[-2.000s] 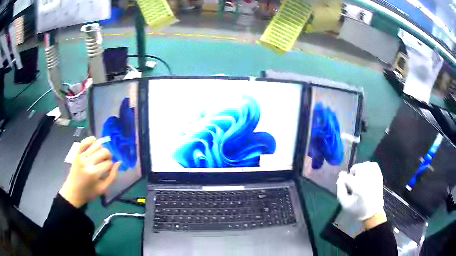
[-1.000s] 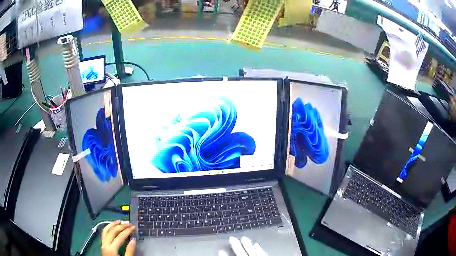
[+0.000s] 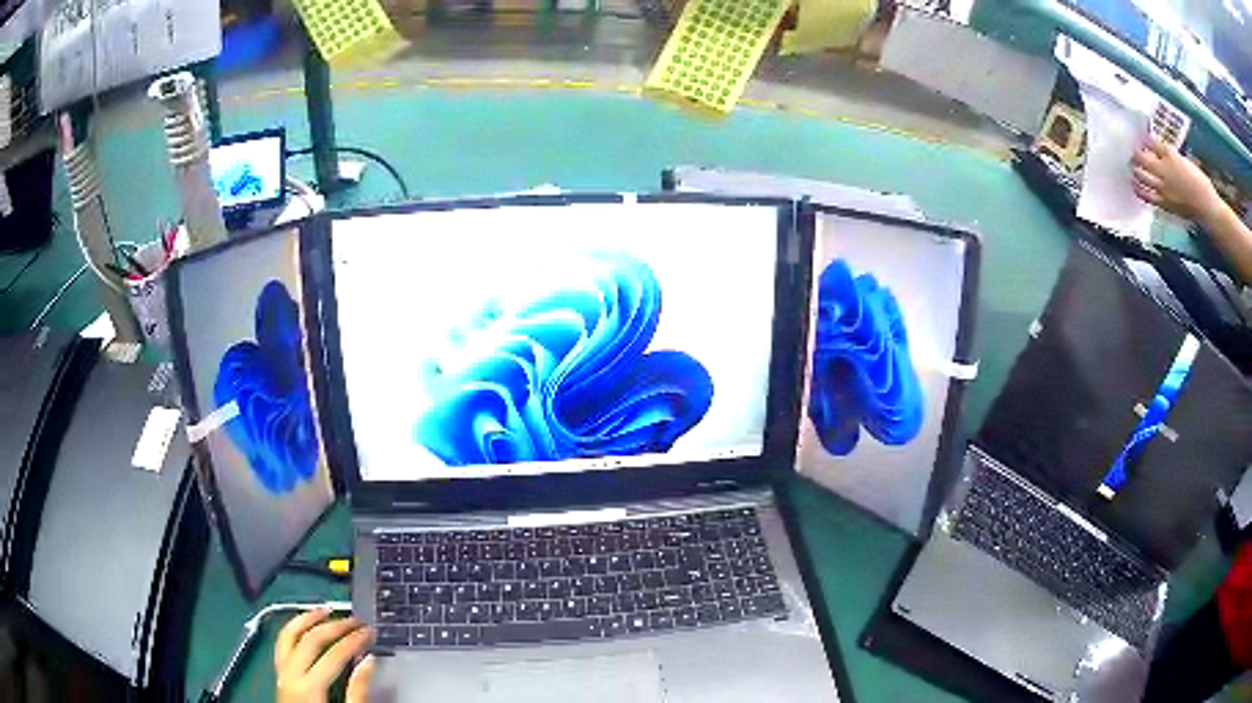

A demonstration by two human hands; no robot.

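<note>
A triple-screen laptop stands open in front of me, with its grey base and black keyboard [image 3: 577, 574] below a lit centre screen [image 3: 549, 343]. The left side screen [image 3: 261, 392] and right side screen [image 3: 886, 350] are folded out, each with a white tape tab. All three show a blue swirl picture. My left hand [image 3: 319, 659], bare, lies at the base's left front edge, cut off by the bottom of the picture; whether it holds anything is not clear. My right hand is out of the picture.
A second laptop [image 3: 1030, 577] lies at the right. Closed laptops [image 3: 103, 508] are at the left. A white cable [image 3: 268, 618] and a black-yellow plug [image 3: 330, 566] are by the base. A pen cup [image 3: 148, 295] and small screen [image 3: 245, 172] stand behind. Another person's hand [image 3: 1167, 179] touches hanging paper.
My gloved right hand has left the touchpad area and the picture. My left hand came down from the left side screen and stays at the base's edge. Another person's hand has appeared upper right.
</note>
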